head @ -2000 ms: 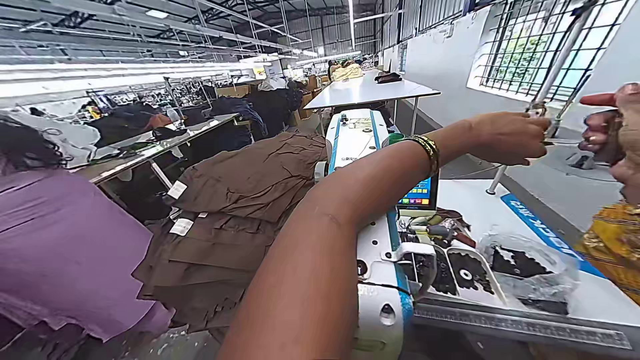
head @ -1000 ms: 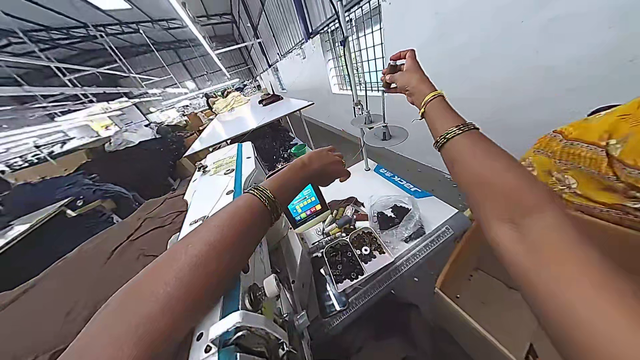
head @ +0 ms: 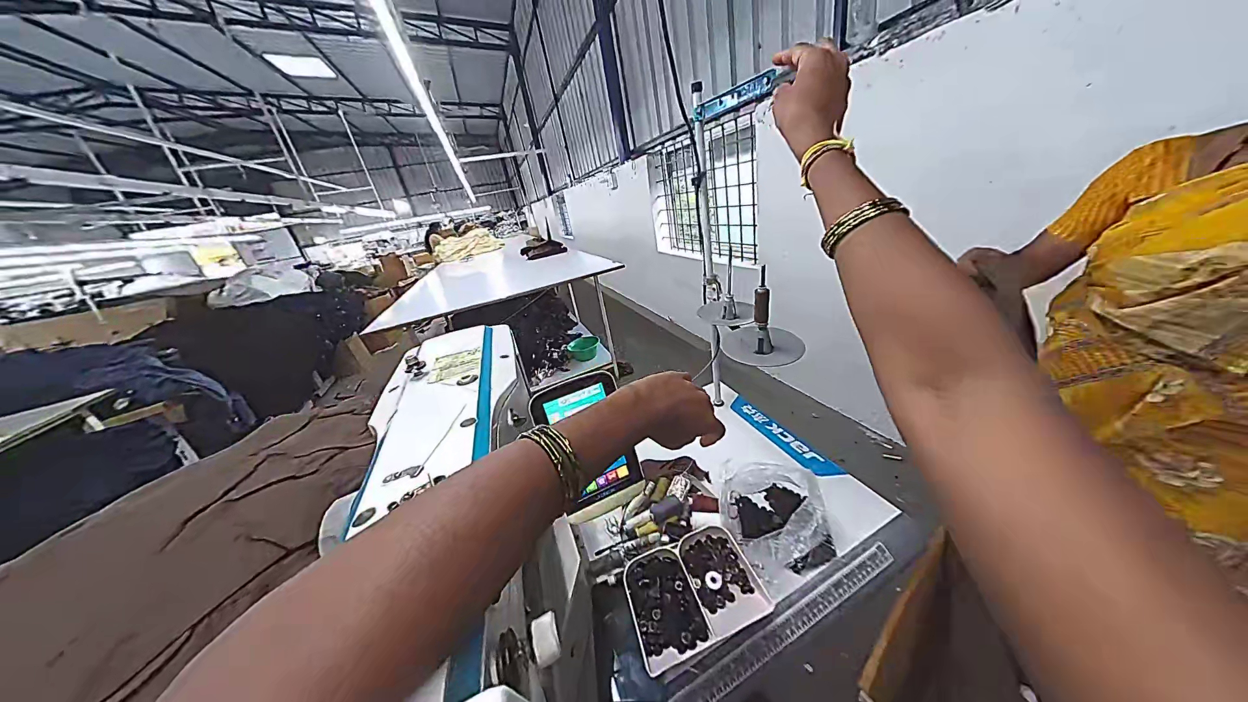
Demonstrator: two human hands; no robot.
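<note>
My right hand [head: 814,93] is raised to the end of a blue bar [head: 743,95] at the top of a thread stand, its fingertips against the bar; whether they pinch thread is too small to tell. My left hand [head: 673,409] hovers beside the sewing machine's display [head: 575,402], palm down with fingers bent, and its fingertips are partly hidden. Between my hands, a narrow dark thread spool [head: 761,305] stands upright on a spindle over a round plate [head: 765,346]. The stand's white pole [head: 706,224] rises from the machine table. The white and blue sewing machine [head: 444,390] lies to the left.
Two-part tray of dark buttons [head: 666,614], loose thread spools [head: 663,512], a plastic bag with dark pieces [head: 775,517] and a metal ruler [head: 799,624] lie on the table. Brown fabric [head: 175,526] spreads left. A person in yellow [head: 1150,322] stands right, near a cardboard box [head: 907,624].
My right hand has gone from above the stand's plate, where it held a small dark object, up to the blue bar. A dark spool now stands on the spindle. The view has shifted.
</note>
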